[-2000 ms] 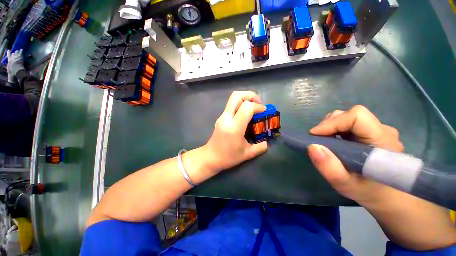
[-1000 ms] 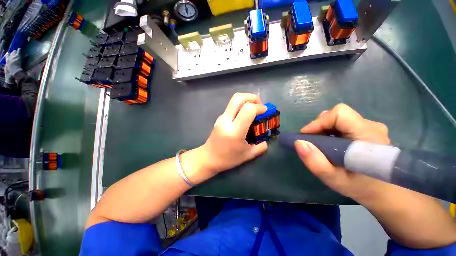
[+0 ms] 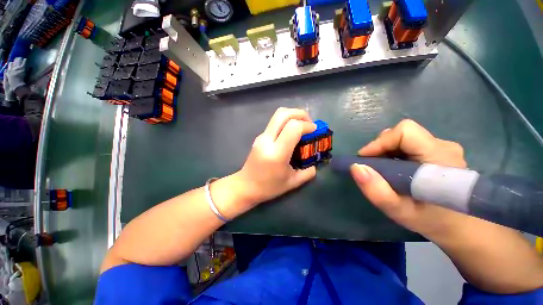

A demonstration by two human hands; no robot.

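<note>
My left hand [image 3: 274, 155] is bare and grips a transformer [image 3: 314, 146] by its left side, just above the bench, blue top away from me and copper windings showing. My right hand [image 3: 411, 173] is bare and holds the dark grey dispensing syringe [image 3: 381, 169] like a pen. The syringe tip points left at the lower right edge of the transformer; whether it touches is too blurred to tell. The silvery fixture [image 3: 262, 74] lies behind, with three transformers upright in its right seats and two pale yellowish seats empty at the left.
A block of unfixtured transformers [image 3: 143, 74] stands at the left beside the conveyor [image 3: 77, 149], which carries loose transformers. A pressure gauge [image 3: 219, 9] and a yellow bin [image 3: 272, 5] are behind the fixture. An air hose [image 3: 497, 86] curves along the right. Another person's gloved hand [image 3: 16, 74] is at far left.
My right hand and the syringe have moved left compared with two seconds ago. My left hand still holds the transformer in nearly the same place. The conveyor's loose transformers have shifted slightly in view.
</note>
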